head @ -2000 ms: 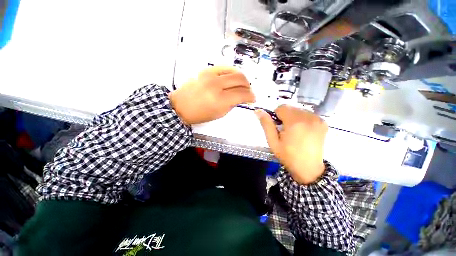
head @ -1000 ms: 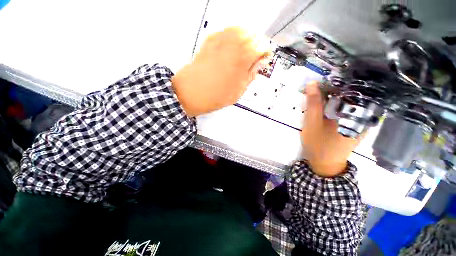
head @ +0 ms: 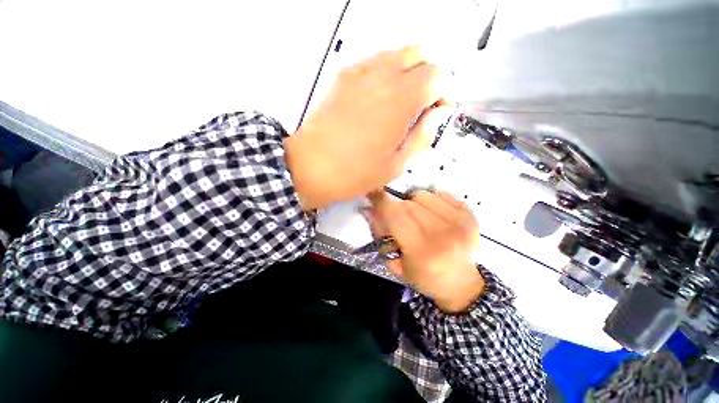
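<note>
My left hand [head: 363,130] is over the white machine bed, back of the hand up, with its fingertips bunched beside the small metal parts at the needle area [head: 465,122]. Whether it pinches a thread cannot be told. My right hand [head: 430,240] is just below and right of it, near the bed's front edge, with fingers curled. A small dark, shiny tool [head: 389,248] shows at its palm side, possibly snips; its tip is hidden. The pale needle plate [head: 453,161] with small holes lies between the fingers and the metal parts.
The large white machine head [head: 599,71] fills the upper right. A cluster of metal parts and grey cylinders [head: 646,315] hangs over the bed at the right. The bed's front edge [head: 59,138] runs along the left. Blue material and grey cloth [head: 642,382] lie below right. Plaid cloth [head: 422,366] hangs below.
The view has shifted, so the machine head now lies further right and lower. My right hand has moved from beside the needle parts towards the front edge, below my left hand.
</note>
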